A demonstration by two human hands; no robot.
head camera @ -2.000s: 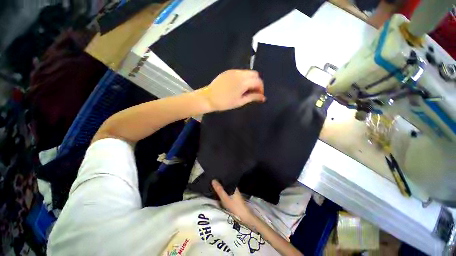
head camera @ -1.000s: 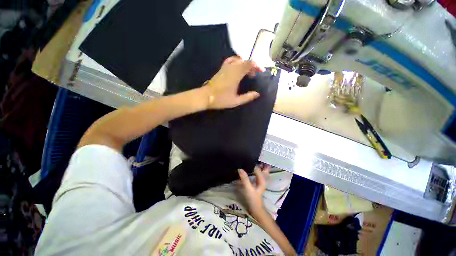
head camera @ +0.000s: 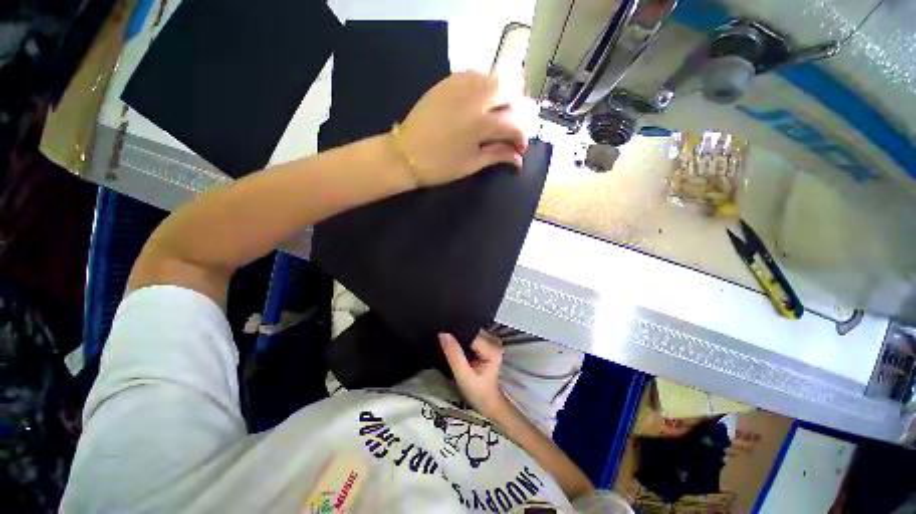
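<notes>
The black fabric panel (head camera: 432, 251) runs from the needle area down over the lap, its right edge near the presser foot (head camera: 545, 122). My left hand (head camera: 462, 131) is on the panel just left of the needle, fingers curled and fingertips at its upper right edge. My right hand (head camera: 477, 369) pinches the panel's lower edge at the lap, between thumb and fingers. The white machine head (head camera: 804, 110) with a blue stripe fills the upper right. The needle tip and the fabric under the foot are hard to make out in the glare.
Another black piece (head camera: 236, 80) lies flat at upper left, beside brown cardboard (head camera: 75, 115). Yellow and black snips (head camera: 765, 271) lie right of the needle, below a clear bag of small yellowish items (head camera: 706, 171). The ruler-marked table edge (head camera: 643, 336) crosses in front. Blue bins are below.
The view has shifted closer to the machine head. My left hand has moved up to the needle with the fabric. My right hand, spread open a second ago, now pinches the panel's lower edge, pulled straighter.
</notes>
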